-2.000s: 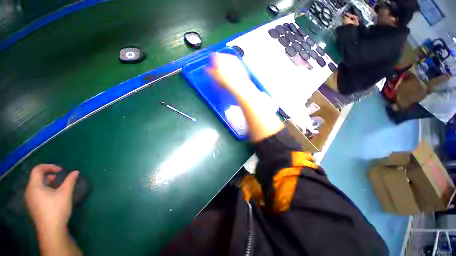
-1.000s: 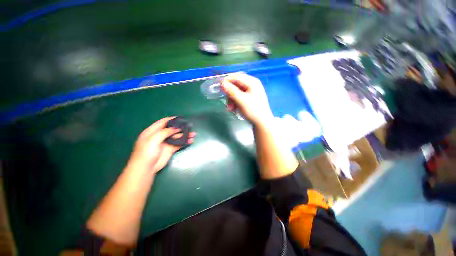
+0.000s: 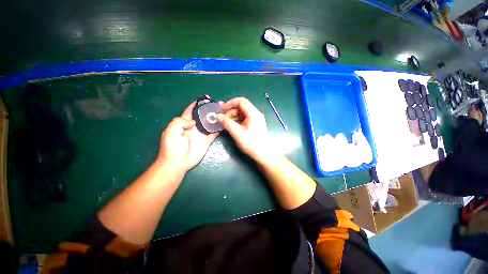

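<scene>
A black housing (image 3: 201,126) is held above the green bench by my left hand (image 3: 179,140), which grips its lower left side. A translucent disc (image 3: 208,114) with a paler ring at its centre lies in the housing's opening. My right hand (image 3: 247,127) is at the right side of the housing, its fingertips on the disc near its centre. The fingers hide part of the disc's right side. Both hands are bare.
A blue tray (image 3: 333,104) with white discs stands at right, a pen-like tool (image 3: 276,111) left of it. Beyond lie a white sheet (image 3: 388,115) with black round pieces, and a carton (image 3: 402,204). Units (image 3: 274,38) sit past the blue strip. Dark housings lie far left. A person's sleeve shows at right.
My right hand has brought the disc from beside the tray to the housing in my left hand. Both hands are now together. The view has turned, so the tray appears further right.
</scene>
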